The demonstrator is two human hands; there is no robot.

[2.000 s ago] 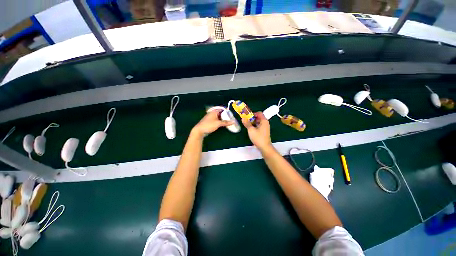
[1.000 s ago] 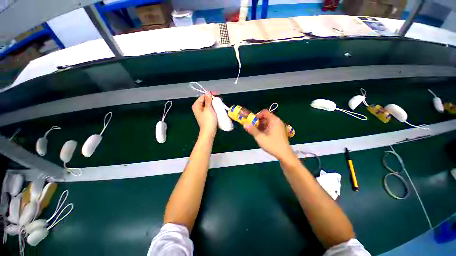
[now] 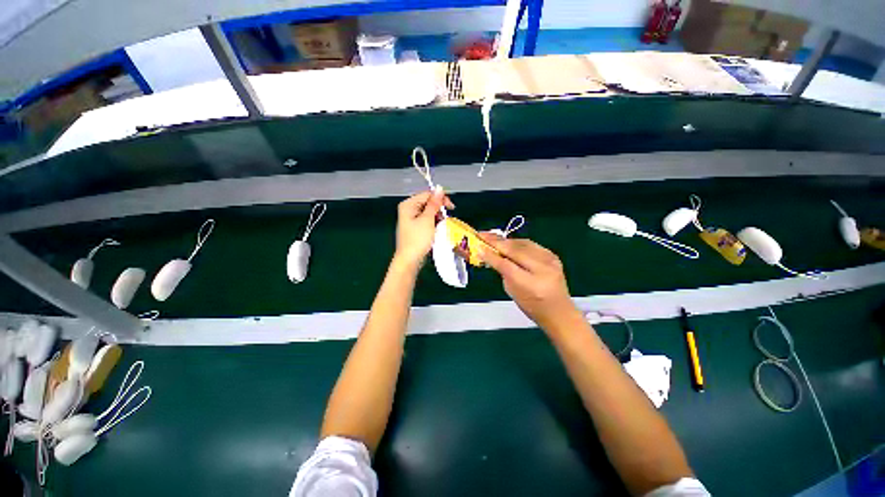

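My left hand grips the cord end of a white device, held over the belt in the middle of the view. Its cord loop stands up above my fingers. My right hand holds a yellow printed piece by its right end, against the white device. The fingers partly hide the yellow piece. Another white device lies behind my right hand, with mostly its cord loop showing.
White devices with loops lie along the dark green belt, some on the right beside yellow pieces. A pile of white devices is at the lower left. A crumpled white cloth, a yellow-black marker or knife and rings lie right.
My left hand has shifted slightly right with the device, and its loop now points upward. The yellow piece has turned and come against the device. The whole view has shifted a little.
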